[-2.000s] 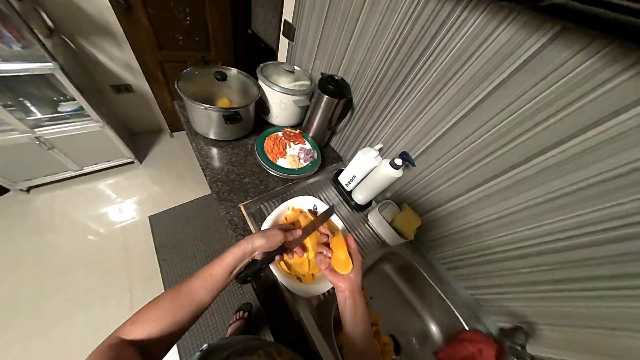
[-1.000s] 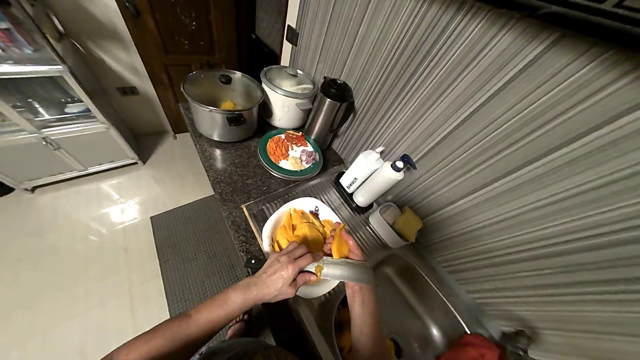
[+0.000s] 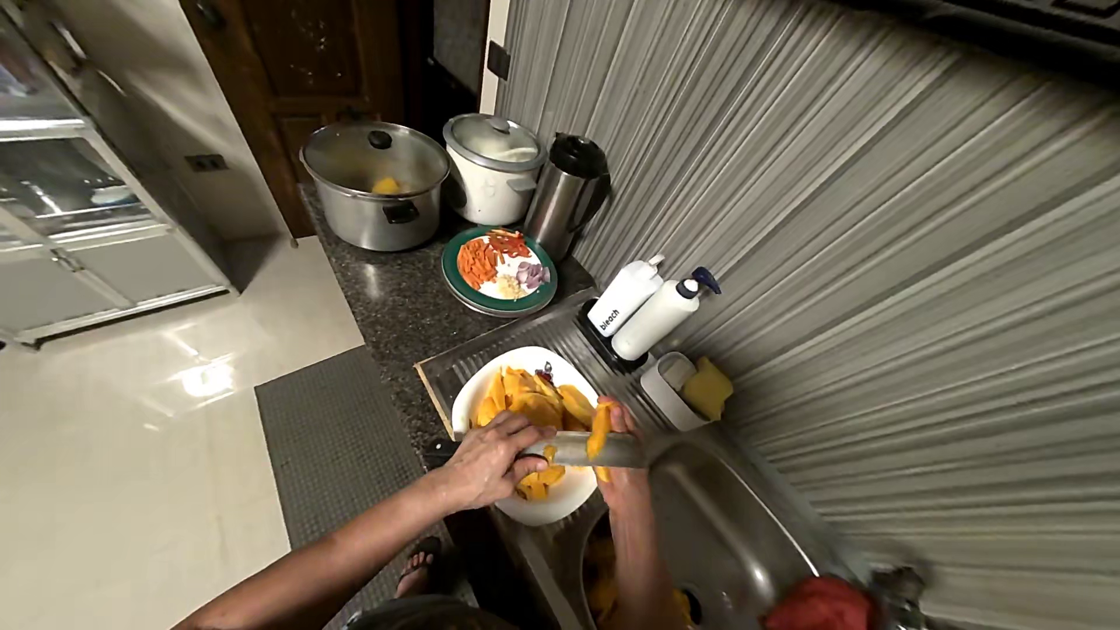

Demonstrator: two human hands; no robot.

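My left hand (image 3: 490,459) is closed around a knife, whose black handle end (image 3: 442,451) shows left of the hand. The wide steel blade (image 3: 573,449) points right, lying across a strip of orange-yellow flesh (image 3: 600,429), likely squash. That piece is held by my right hand (image 3: 619,437), partly hidden behind the blade. Both hands are over the right and lower part of a white bowl (image 3: 577,499) holding many cut pieces (image 3: 529,398) of the same flesh. A small bit clings to the blade near my left fingers.
The bowl sits on the ridged drainboard (image 3: 451,372) beside a steel sink (image 3: 717,525). Behind are a green-rimmed plate (image 3: 455,284) of cut vegetables, a lidded pot (image 3: 376,210), a rice cooker (image 3: 490,179) and a steel jug (image 3: 560,197). Two white bottles (image 3: 652,319) and a sponge (image 3: 707,388) stand right.
The knife was angled up and away over the bowl two seconds ago; its blade now lies nearly level, pointing right, against the piece in my right hand. My left hand has moved toward the right hand.
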